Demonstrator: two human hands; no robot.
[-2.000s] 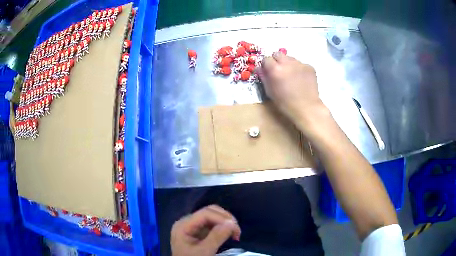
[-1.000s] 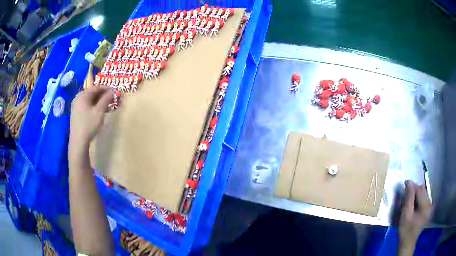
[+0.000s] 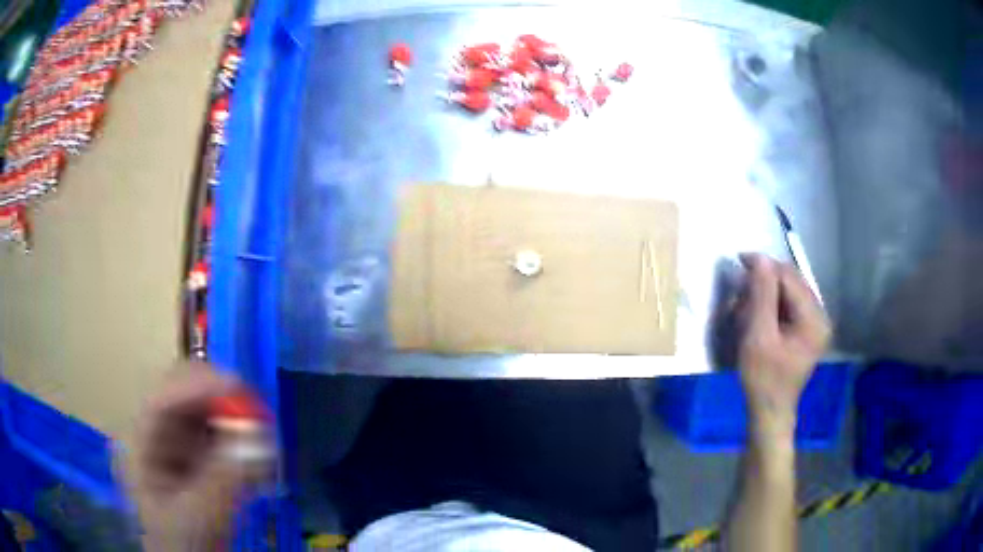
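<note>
My left hand [image 3: 189, 464] is blurred over the crate's near right side. A red and whitish thing, apparently a doll figure [image 3: 239, 412], is at its fingertips. My right hand [image 3: 785, 329] is over the bench's right front, fingers curled; whether it holds anything cannot be told. A cardboard pad [image 3: 464, 291] bears a small white pot [image 3: 527, 262] and thin sticks [image 3: 653, 283] at its right. Behind it lies a loose pile of red-haired figures [image 3: 523, 81]. One figure [image 3: 400, 63] lies apart at left.
The blue crate [image 3: 253, 216] stands left of the metal bench [image 3: 345, 162]. Its cardboard sheet [image 3: 119, 259] carries rows of figures. A slim white-handled tool [image 3: 799, 253] lies beyond my right hand. A blue bin [image 3: 706, 415] and blue stool [image 3: 916, 431] are below at right.
My view has swung back to the bench. My left hand has moved from the crate's rows towards its near right side. My right hand has moved from the pile to the bench's right front.
</note>
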